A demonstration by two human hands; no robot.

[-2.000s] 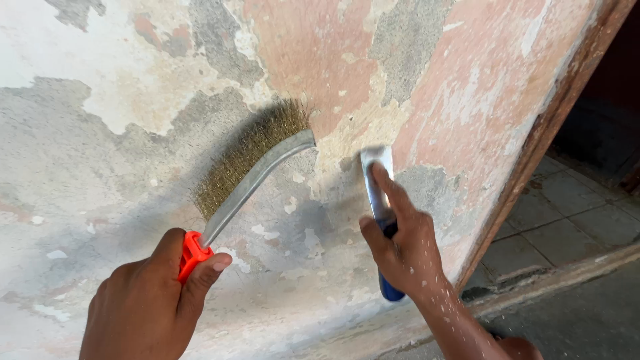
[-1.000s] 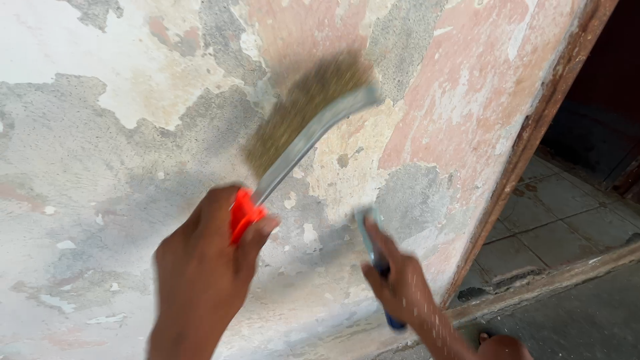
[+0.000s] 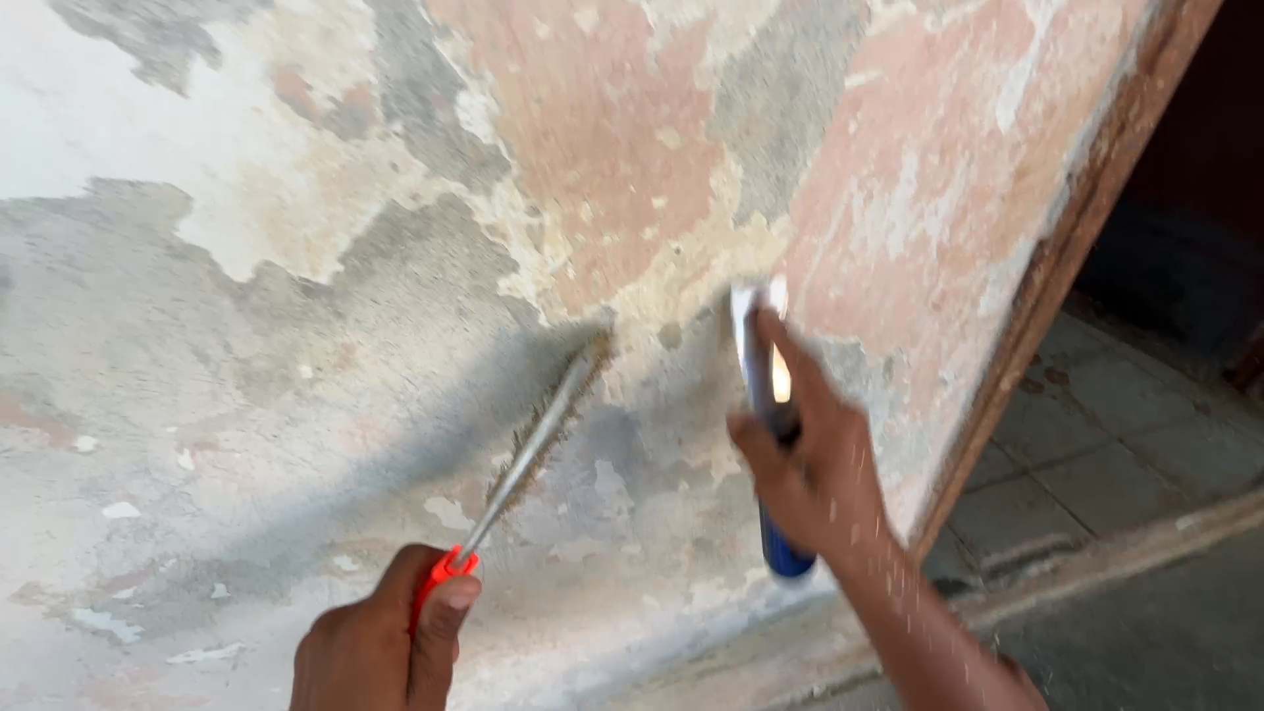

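My left hand (image 3: 380, 637) grips the orange handle of a wire brush (image 3: 538, 439) at the bottom, left of centre. The brush's metal back faces me, and its bristles are mostly hidden behind it, towards the wall. My right hand (image 3: 815, 454) holds a putty knife (image 3: 752, 341) with a blue handle, the index finger laid along its shiny blade. The blade tip is at or close to the peeling wall (image 3: 612, 197), which shows pink, cream, white and grey patches. Pale flecks dot my right forearm.
A worn brown door frame (image 3: 1066, 267) runs slantwise along the wall's right edge. Beyond it lie a dark opening and a tiled floor (image 3: 1116, 434). A raised sill (image 3: 1116, 563) crosses the lower right, with grey floor (image 3: 1155, 632) on the near side.
The wire brush went up the wall, then came back down, and has turned from bristles showing sideways to its back facing me. The putty knife dipped and is higher again.
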